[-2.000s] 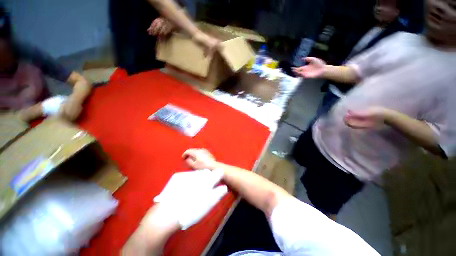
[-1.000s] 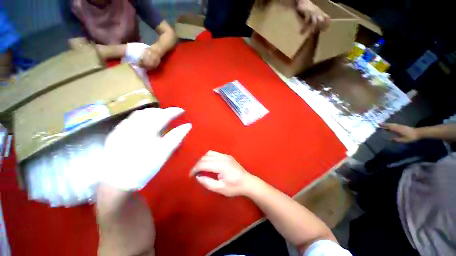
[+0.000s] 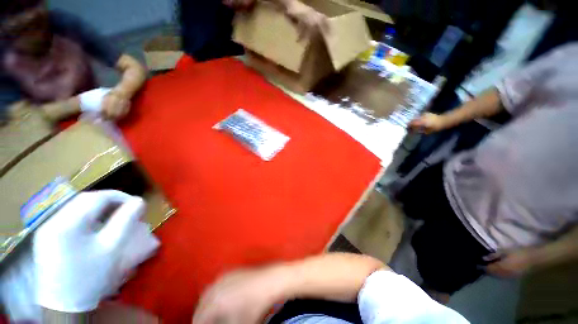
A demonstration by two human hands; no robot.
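Observation:
The open brown carton [image 3: 70, 158] lies on its side at the left, with pale bubble bags [image 3: 19, 285] at its mouth. My left hand [image 3: 89, 247], in a white glove, is in front of the mouth with its fingers curled. A pale pinkish piece shows just below the fingers; whether they hold it cannot be told. My right hand [image 3: 237, 294], bare and blurred, is low over the near part of the red cover. A bagged part [image 3: 253, 134] with a dark dotted core lies flat near the middle of the red cover [image 3: 253, 202], touched by neither hand.
A person's hands are at an open packing carton [image 3: 298, 44] at the far side. A worn white-patched board [image 3: 355, 120] adjoins the red cover, with small yellow and blue items. One person stands at the right; another at the far left has a gloved hand.
The view has swung right. My left hand has moved lower, with its fingers now curled together. My right hand has dropped nearer to me. The bagged part still lies on the cover.

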